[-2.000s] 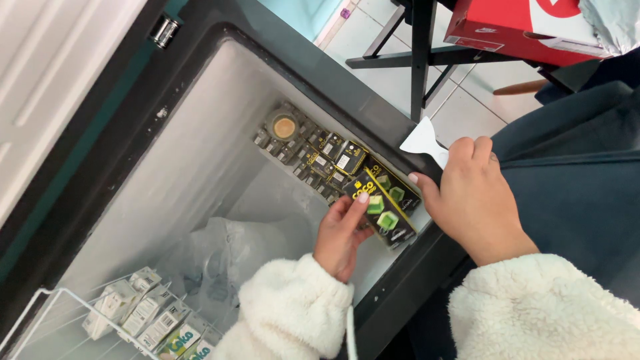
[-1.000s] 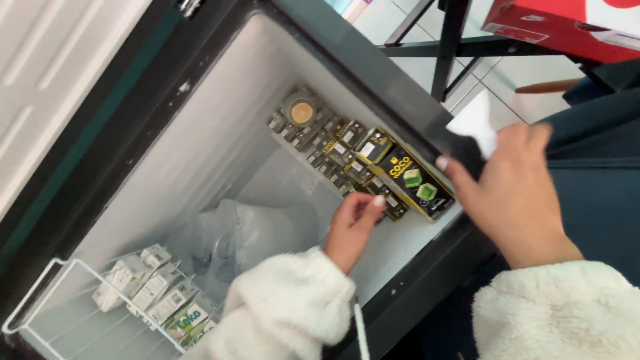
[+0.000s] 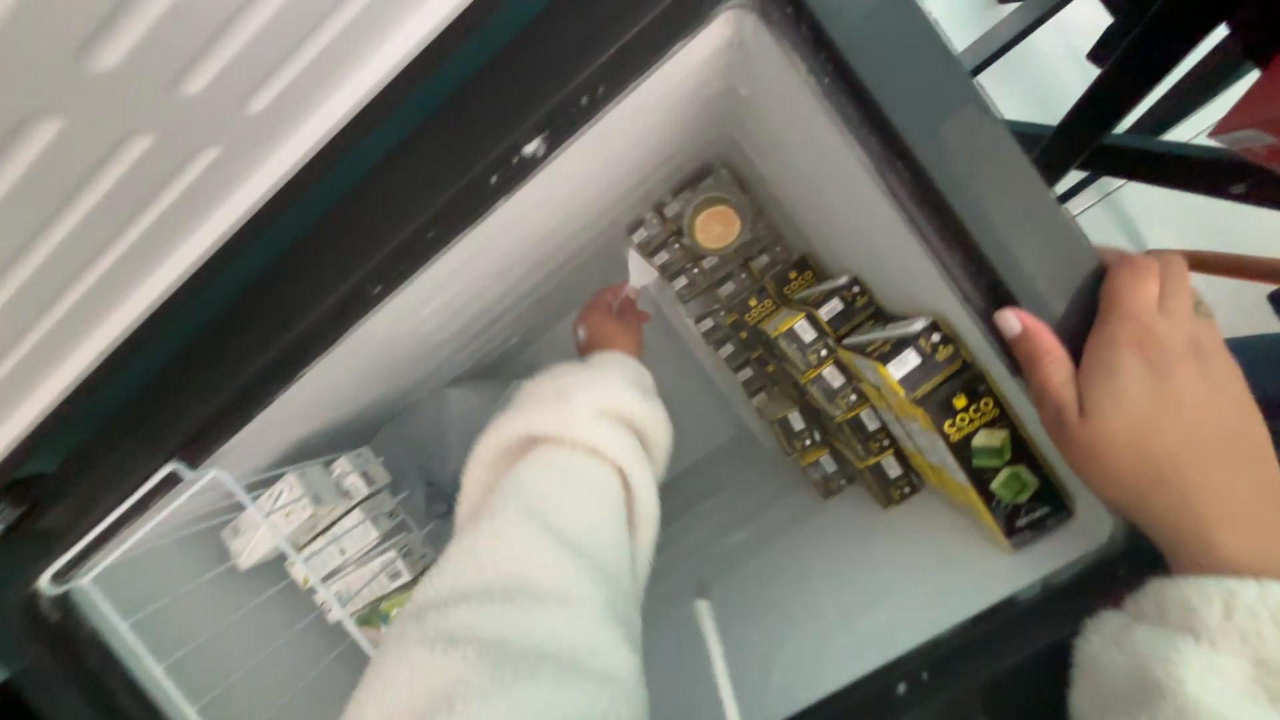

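Observation:
My left hand (image 3: 612, 320) reaches deep into the chest freezer, its fingers closed around a white plastic scraper (image 3: 641, 270). The scraper's tip is beside the stacked small black cartons (image 3: 790, 390) along the freezer's inner wall. My right hand (image 3: 1165, 400) grips the freezer's dark rim (image 3: 1010, 260), thumb on the inner side and fingers over the outer edge. Just inside the rim near it leans a larger black and yellow carton (image 3: 985, 450) printed with green cubes. A round tub with a tan top (image 3: 716, 226) sits on the stack's far end.
A white wire basket (image 3: 130, 640) hangs at the freezer's left end, near white and green cartons (image 3: 350, 540). A translucent plastic bag (image 3: 440, 425) lies partly behind my left sleeve. The raised lid (image 3: 150, 130) is at upper left. Black stand legs (image 3: 1110, 140) stand outside.
The white scraper has passed from my right hand to my left. My left hand has left the cartons and moved deeper inside; my right has taken hold of the rim. The view is nearer the freezer.

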